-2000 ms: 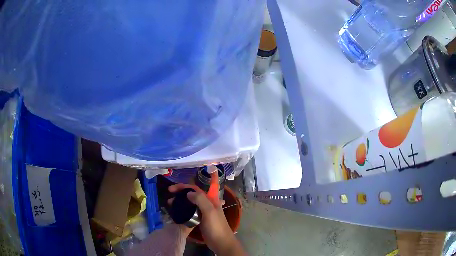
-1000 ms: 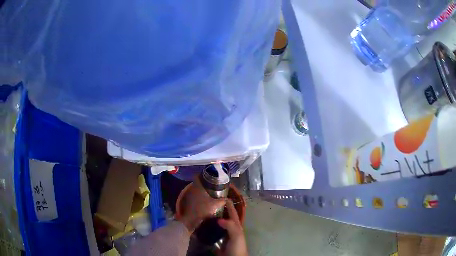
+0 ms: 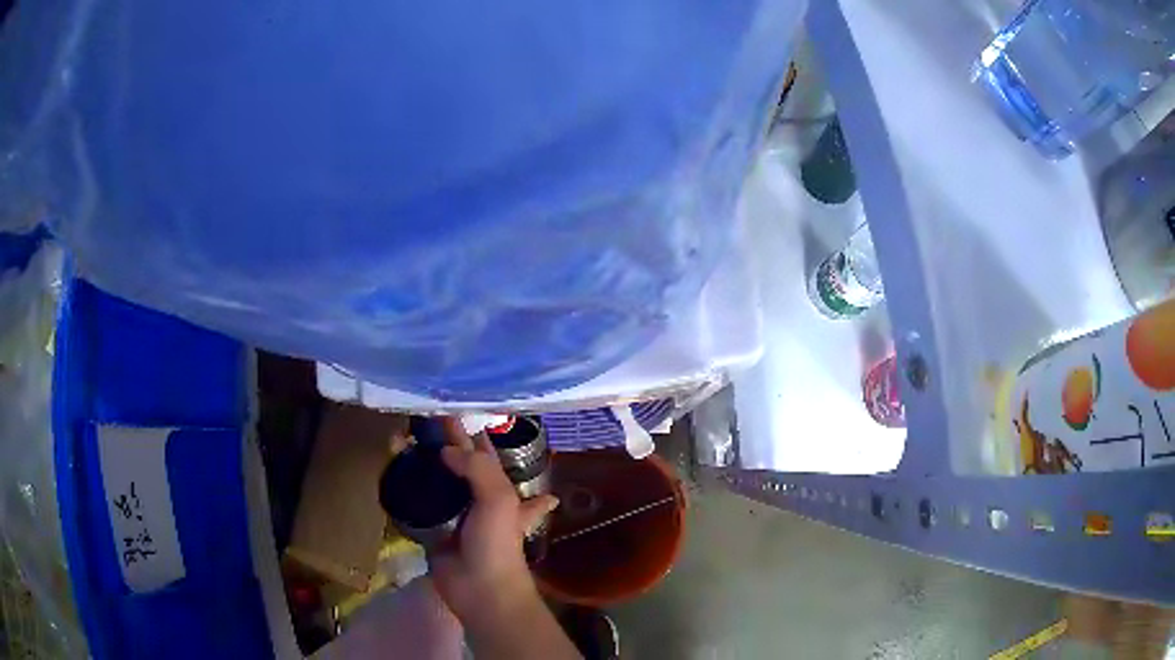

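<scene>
The metal flask point(image 3: 519, 451), open mouth up, is under the dispenser by the red tap point(image 3: 496, 424). My right hand point(image 3: 487, 522) is in front of it, holding a dark lid or cup point(image 3: 425, 493), with a finger raised at the red tap. My left sleeve point(image 3: 402, 624) comes in from below; my left hand is mostly hidden behind the right, with what looks like its thumb on the flask. The white tap point(image 3: 635, 432) is to the right. Whether water flows cannot be seen.
The large blue water bottle point(image 3: 425, 194) fills the upper left. An orange-red bucket point(image 3: 612, 535) is below the taps. A blue bin point(image 3: 168, 464) and cardboard point(image 3: 342, 496) are left. A perforated metal shelf edge point(image 3: 954, 516) crosses the right, with bottles point(image 3: 844, 281) behind it.
The flask has moved left from the white tap to the red tap. My right hand has risen from low beside the flask, bringing the dark lid up and left. The view has shifted slightly.
</scene>
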